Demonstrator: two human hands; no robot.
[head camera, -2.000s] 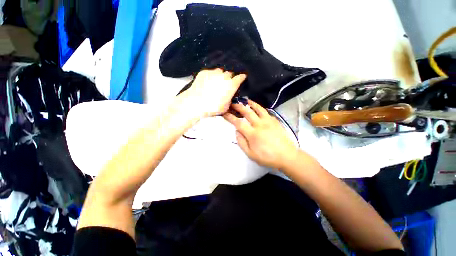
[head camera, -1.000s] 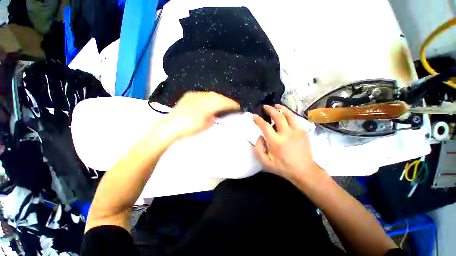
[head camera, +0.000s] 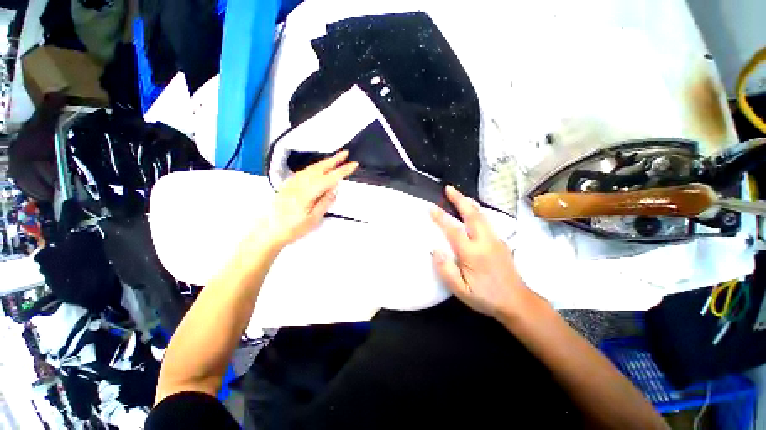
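Note:
The black speckled garment piece lies beyond the white pressing board, its near edge over the board. A white facing is folded up on it, beside a dark folded area with a thin white edge. Two small white marks show on the black cloth. My left hand lies with its fingertips on the near left edge of the piece. My right hand is at the near right edge, fingers apart, index fingertip on the dark band. Neither hand visibly grips the cloth. What lies under the fingers is hidden.
The steam iron rests at the right, its tip close to the garment. A yellow hose runs at the far right. A blue strip stands at the far left. Black and white cloth heaps lie left of the board.
The near part of the garment has been turned up, so the white facing and dark fold now show. My hands have moved apart, the left one leftward. The view has shifted a little.

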